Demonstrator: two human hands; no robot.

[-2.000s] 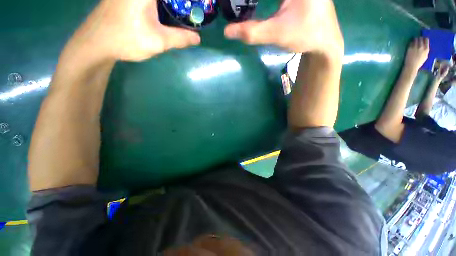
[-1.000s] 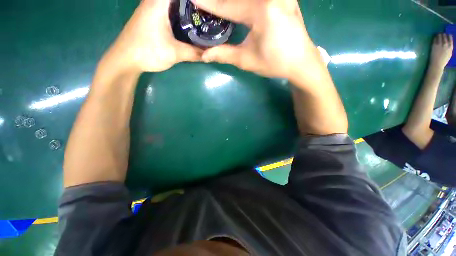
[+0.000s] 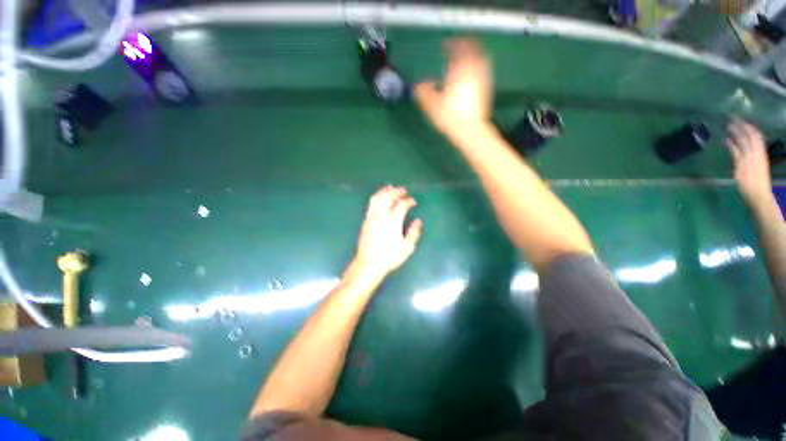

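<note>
A black unit with a pale round end part (image 3: pixel 383 79) lies on the conveyor belt (image 3: pixel 284 129). My right hand (image 3: pixel 463 90) is just right of it, blurred, fingers apart, with nothing seen in it; a small gap shows between hand and unit. My left hand (image 3: pixel 388 231) is over the green bench near the belt edge, fingers loosely curled and apart, empty. Another black cylindrical unit (image 3: pixel 541 127) stands on the belt right of my right forearm.
On the belt are a purple-lit unit (image 3: pixel 155 69), a black unit (image 3: pixel 82 112) and another black unit (image 3: pixel 683 143). Another person's hand (image 3: pixel 748 155) is at right. Small clear rings (image 3: pixel 234 334), a brass-headed hammer (image 3: pixel 72 288) and a cardboard box (image 3: pixel 21 344) are at left.
The view has shifted up to the belt. The unit formerly between both hands is out of them. My hands have separated, the right reaching over the belt, the left resting lower.
</note>
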